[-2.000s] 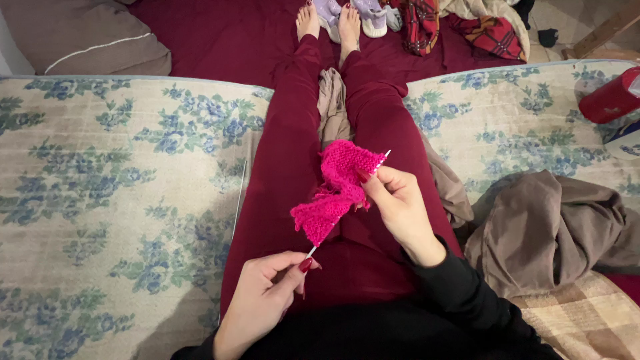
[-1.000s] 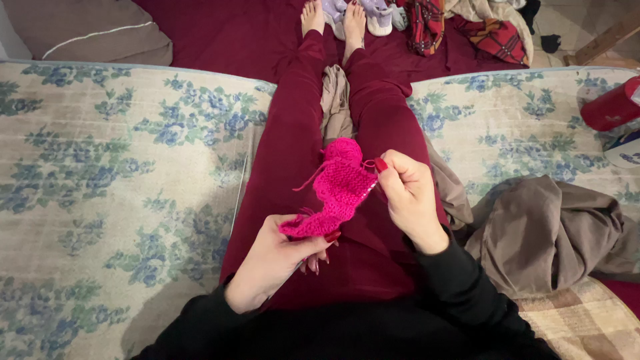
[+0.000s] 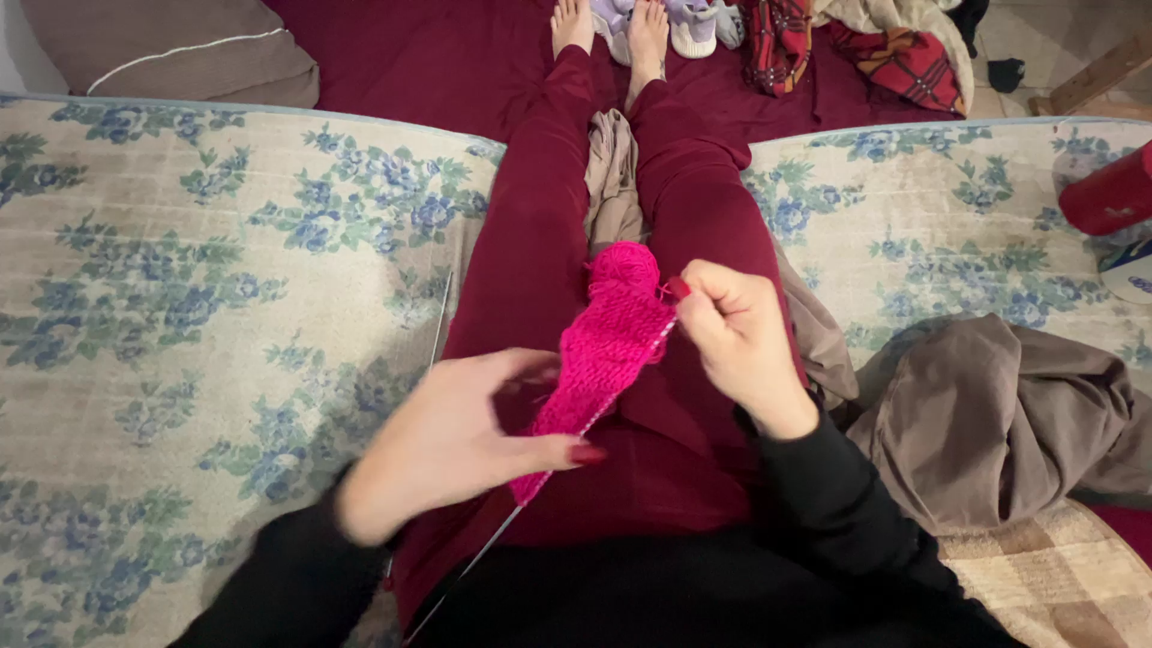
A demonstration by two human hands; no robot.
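A strip of bright pink knitting (image 3: 607, 346) lies along a thin metal knitting needle (image 3: 477, 558) that slants over my lap. Pinched at the needle's upper end is my right hand (image 3: 738, 333), with a loop of pink yarn by its fingertips. My left hand (image 3: 459, 441) is spread at the lower left of the knitting, thumb over the fabric and needle, fingers partly hidden and blurred. A ball of pink yarn (image 3: 624, 268) rests between my thighs at the top of the knitting. Beside my left thigh a second thin needle (image 3: 441, 315) lies on the floral mattress.
The floral mattress (image 3: 180, 297) spreads on both sides of my legs. Grey-brown cloth (image 3: 999, 423) is bunched at the right, with a checked blanket (image 3: 1044, 576) below it. A red bottle (image 3: 1111, 193) lies at the right edge. Lilac shoes (image 3: 693, 27) and plaid cloth (image 3: 909, 67) are near my feet.
Two seconds ago my left hand held the needle's lower end; it then moved onto the knitting, and its fingers have since spread. The yarn ball, not visible at first, now shows above the fabric.
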